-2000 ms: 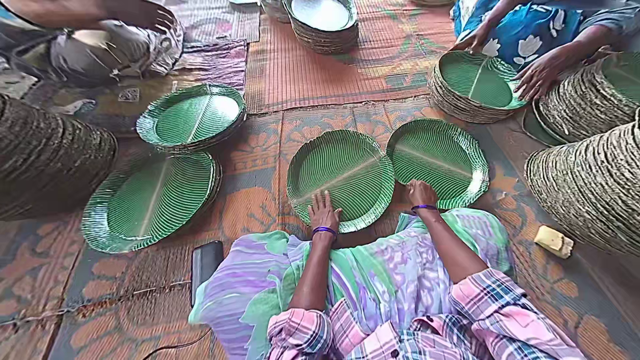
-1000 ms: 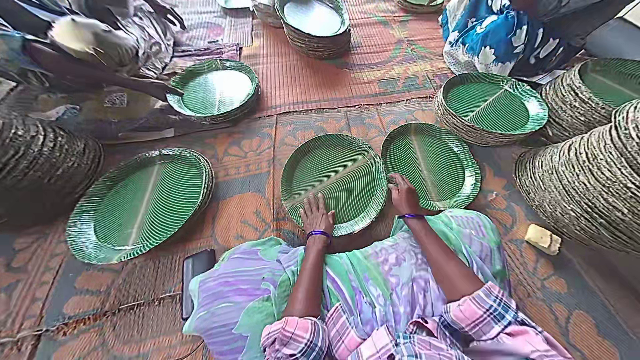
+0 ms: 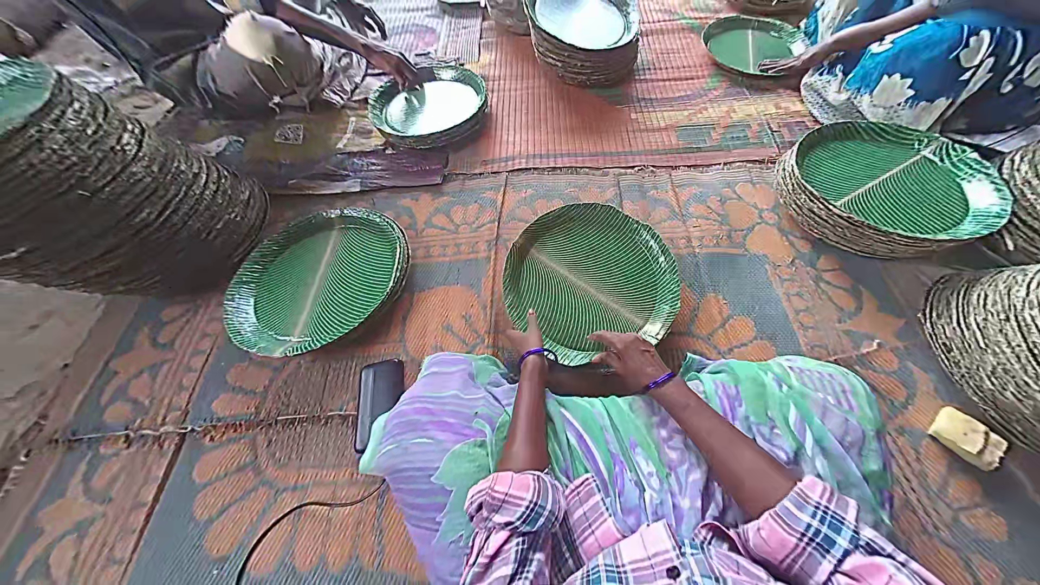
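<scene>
A round green plate with a leaf pattern (image 3: 591, 280) lies on the mat in front of my lap. At its near left rim is my left hand (image 3: 532, 337), one digit over the edge and the rest hidden. My right hand (image 3: 630, 361) touches the near rim farther right, fingers bent and pointing left; whether it grips is unclear. To the left rests a low stack of similar green plates (image 3: 317, 284). A thicker stack (image 3: 894, 187) stands at the right.
Tall leaning stacks of plates flank me at left (image 3: 122, 187) and right (image 3: 987, 349). A yellowish block (image 3: 968, 439) and a dark phone-like object (image 3: 379, 402) lie nearby. Across the mat, two other people's hands (image 3: 394, 65) (image 3: 792, 65) touch plates; a further stack (image 3: 585, 49) stands between.
Two plates lay side by side before me; now only one is visible there. My right hand has moved left, closer to my left hand. Another person's plate at upper right has come into view.
</scene>
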